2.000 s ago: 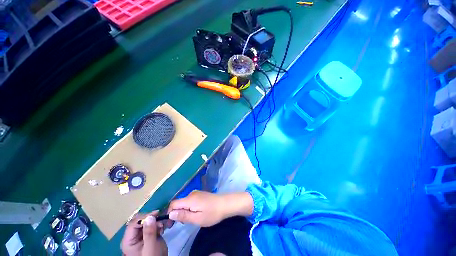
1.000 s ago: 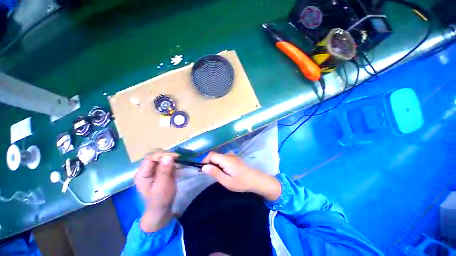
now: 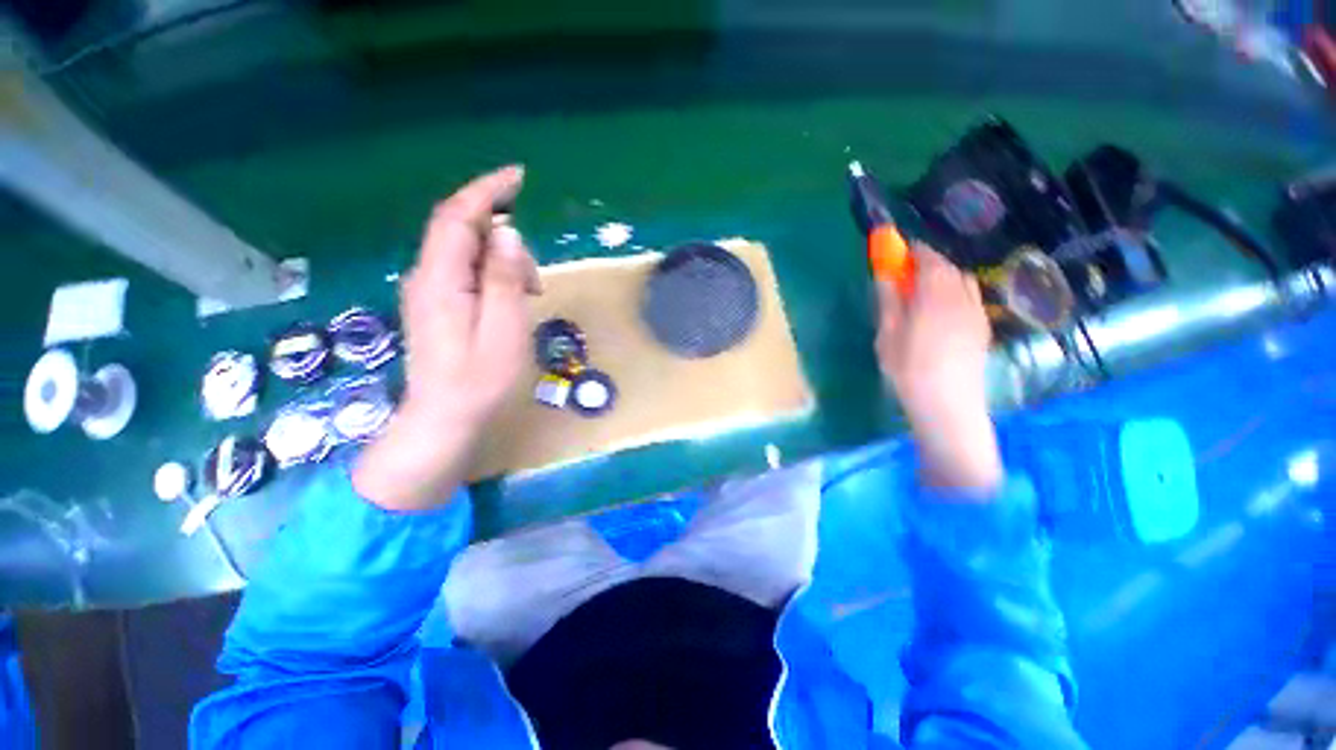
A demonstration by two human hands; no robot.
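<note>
My right hand [image 3: 938, 330] grips the orange and black handled tool [image 3: 888, 252] at the right; its thin tip points up and away. My left hand [image 3: 472, 315] is raised over the left end of the tan work board [image 3: 681, 396], with thumb and fingertips near each other. A small pale spot shows at these fingertips, but I cannot tell whether they hold anything. An open round electronic unit [image 3: 560, 346] lies on the board, with a small pale square [image 3: 553, 391] and a black disc with a white centre [image 3: 592, 393] beside it.
A black mesh grille [image 3: 700, 301] lies on the board's right part. Several dark round units [image 3: 301, 353] and a white spool [image 3: 52, 391] are at left, near a grey upright [image 3: 132, 183]. A black fan [image 3: 971, 205], round-topped stand [image 3: 1033, 286] and cords are at right.
My hands have moved apart from the thin dark tool they held together. My right hand has taken hold of the orange-handled tool; my left has risen over the board. The dark tool no longer shows clearly.
</note>
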